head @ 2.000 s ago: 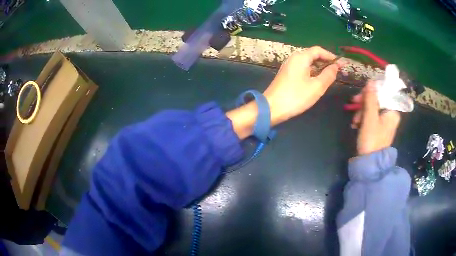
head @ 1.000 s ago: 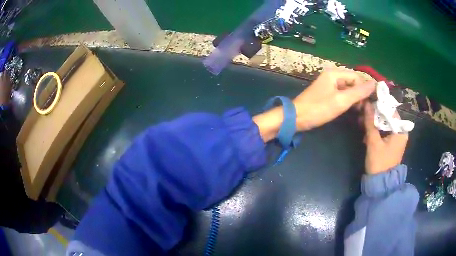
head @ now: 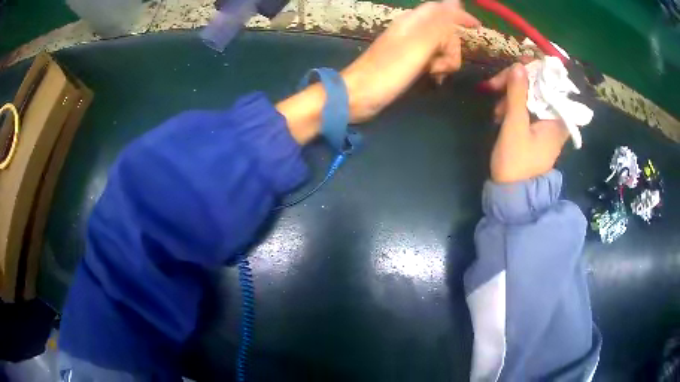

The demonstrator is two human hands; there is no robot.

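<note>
My right hand is closed around a red-handled tool. One long curved red handle points up and left; a second red end shows by the fingers. Crumpled white material covers part of my right fingers and the tool. My left hand is stretched to the top edge of the picture, left of the tool. Its fingertips are at or past the edge, so I cannot tell whether they hold anything. A blue wrist strap is on my left wrist.
A wired board assembly lies on the dark mat at right. A brown cardboard box with a yellow ring is at left. A worn metal edge crosses the top, with a translucent bar over it. A blue coiled cord hangs below.
The view has shifted, and the assemblies on the green belt have left the picture. My left hand has moved away from my right hand, up and left. My right hand still holds the tool.
</note>
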